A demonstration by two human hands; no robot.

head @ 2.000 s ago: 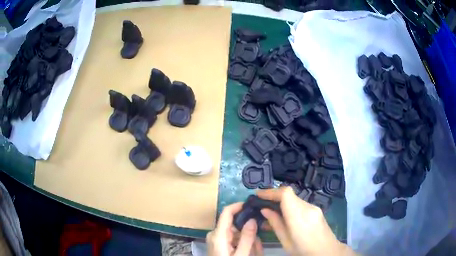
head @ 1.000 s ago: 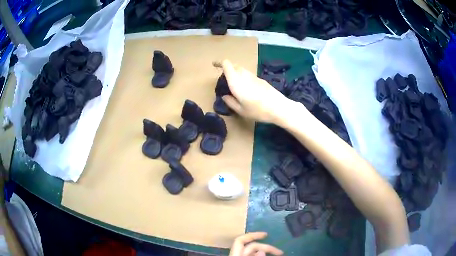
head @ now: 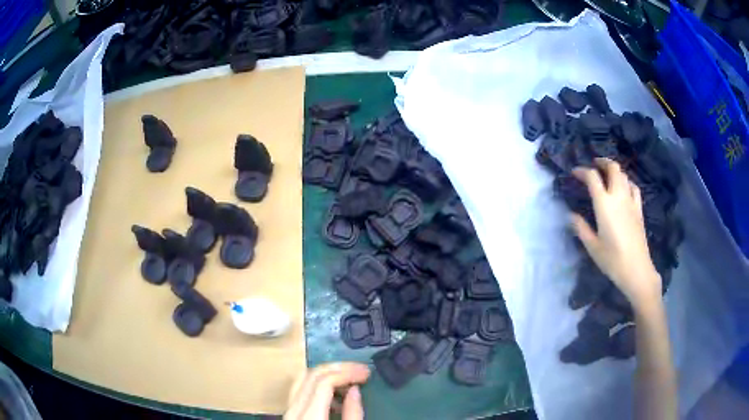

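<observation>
My right hand (head: 618, 230) is over the heap of dark rounded backrest parts (head: 604, 135) on the white liner sheet, fingers apart; whether its fingertips touch a part cannot be told. My left hand (head: 327, 392) is at the bottom edge, partly cut off, fingers apart and empty, beside the loose seat bases (head: 402, 361) on the green table. Several glued L-shaped seat assemblies (head: 250, 182) stand on the tan cardboard (head: 123, 353). The white glue bottle (head: 259, 317) with a blue tip lies on the cardboard, near its right edge.
A left heap of dark parts (head: 41, 180) lies on another white sheet. A far heap (head: 222, 33) lies beyond the pale strip (head: 345, 62). A blue crate (head: 706, 107) with yellow characters is at the upper right. Grey fabric shows at the lower left corner.
My right hand has let go of a seat assembly, which now stands on the cardboard, and has moved right to the backrest heap. The view has shifted right. My left hand stays low.
</observation>
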